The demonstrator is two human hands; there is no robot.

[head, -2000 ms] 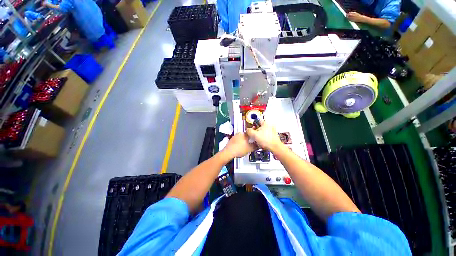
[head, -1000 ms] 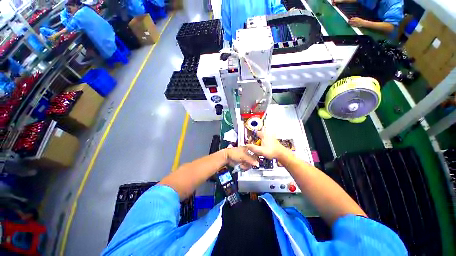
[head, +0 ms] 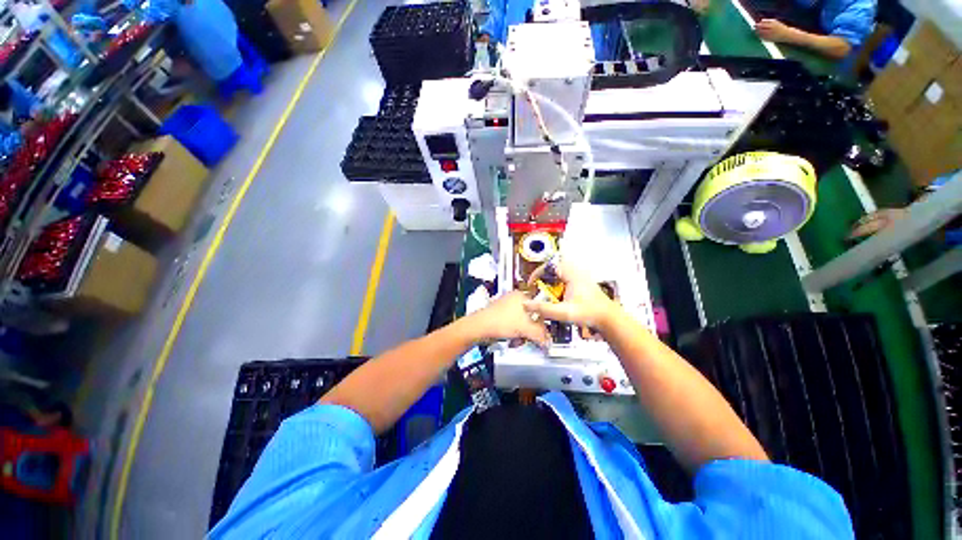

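Observation:
My left hand (head: 514, 319) and my right hand (head: 580, 300) are bare and meet over the front of the white machine base (head: 615, 245). My right fingers are closed around a small dark hand tool (head: 550, 270) just below the press head (head: 537, 248), a pale ring with a dark centre. My left fingers are bent beside my right hand; whether they hold anything cannot be told. A yellow-orange piece (head: 549, 288) shows between the hands. A dark part (head: 560, 332) sits in the nest below them, partly covered. A copper-brown nest block (head: 607, 290) shows right of my right hand.
The control box (head: 447, 158) stands left of the press. A handheld meter (head: 478, 380) lies left of the base. A red button (head: 608, 385) is on the front edge. The fan (head: 755, 201) is right. Black trays (head: 807, 406) stand lower right, more (head: 276, 406) lower left.
My left hand has shifted slightly and its fingers now reach across beside my right hand. My right hand stays below the press head with the dark tool. The camera view has shifted a little.

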